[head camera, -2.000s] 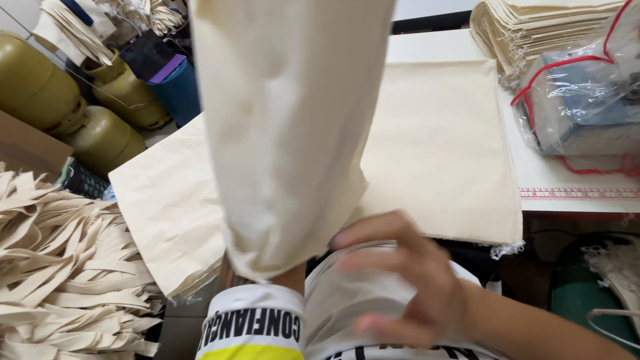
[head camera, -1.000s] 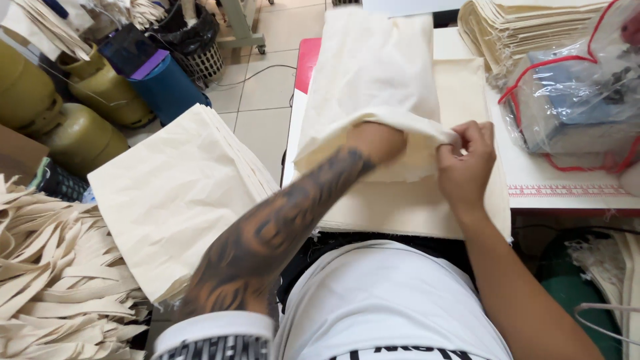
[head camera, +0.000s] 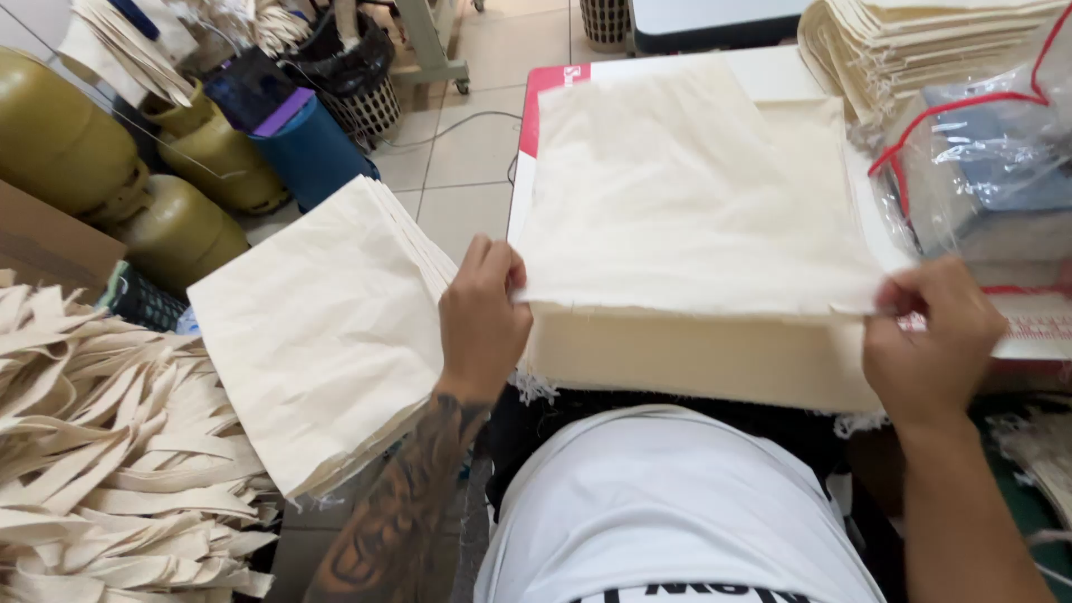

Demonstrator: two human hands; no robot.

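Observation:
Between my two hands a cream cloth piece (head camera: 670, 201), likely a sewn bag, is spread over the white table. My left hand (head camera: 486, 318) pinches its near left corner, and my right hand (head camera: 934, 335), a little blurred, grips its near right corner. Beneath it lies more cream cloth (head camera: 695, 356), showing along the near side with frayed threads at its corners. To the left of my left hand is a stack of cream cloth pieces (head camera: 327, 327), set at an angle.
A heap of cream fabric strips (head camera: 126, 461) fills the lower left. Olive gas cylinders (head camera: 67, 134) and a blue bin (head camera: 310, 151) stand beyond it. Folded cloths (head camera: 921, 42) and a plastic-wrapped object with red trim (head camera: 997, 167) sit on the table (head camera: 528, 193) at right.
My left hand has come out from inside the cloth to its near left corner, and my right hand has moved right. The cloth, raised two seconds ago, now lies spread nearly flat.

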